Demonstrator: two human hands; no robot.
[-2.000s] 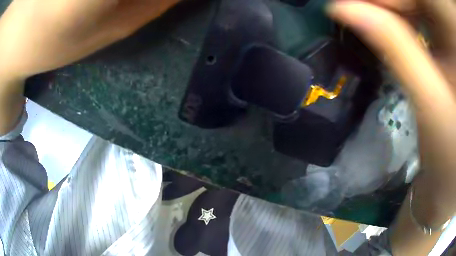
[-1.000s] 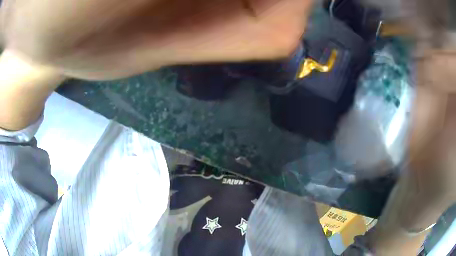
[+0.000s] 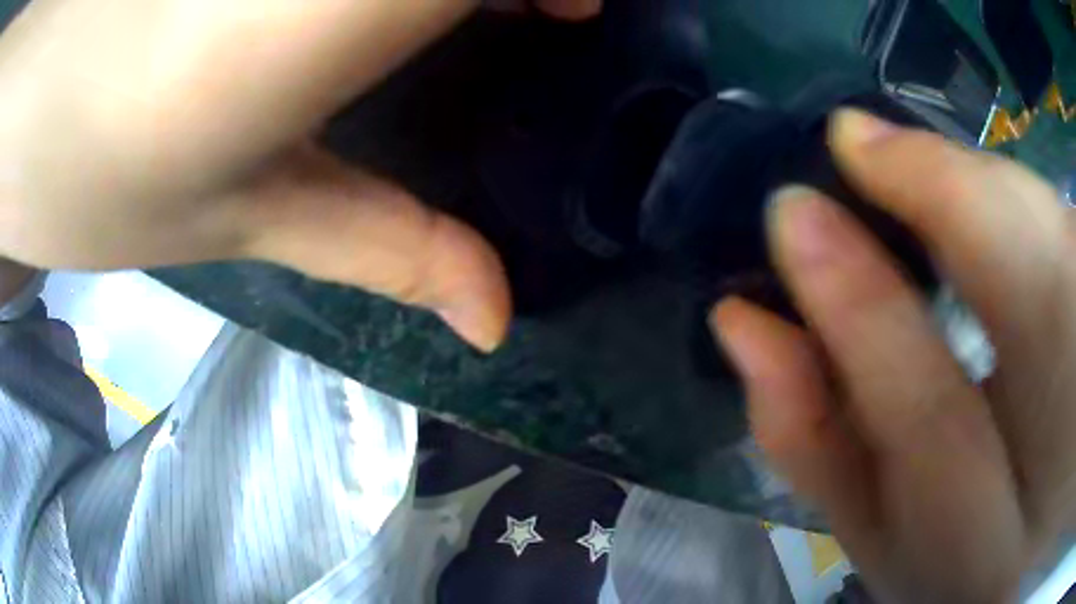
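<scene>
A black rounded-square display module [image 3: 720,177] is at the centre right, dark and slightly blurred. My right hand [image 3: 909,319] comes from the right with its fingertips gripping the module's right part. A clear glinting piece [image 3: 968,340] shows between the fingers and palm of that hand. My left hand [image 3: 271,177] is at the upper left, thumb extended, other fingertips at the top edge. The black fixture [image 3: 531,212] lies between its thumb and fingers, very dark; whether the hand grips it is unclear. The module's orange flex tail is hidden.
Loose black modules [image 3: 932,71] with orange tails lie at the upper right. The worn dark-green mat [image 3: 472,378] ends in a front edge above the wearer's lap. A yellow-tan packet [image 3: 824,552] shows below that edge, partly hidden by the right hand.
My right hand has come in from the right onto the dark module, covering the orange tail. My left hand's thumb and fingers are now spread around the fixture.
</scene>
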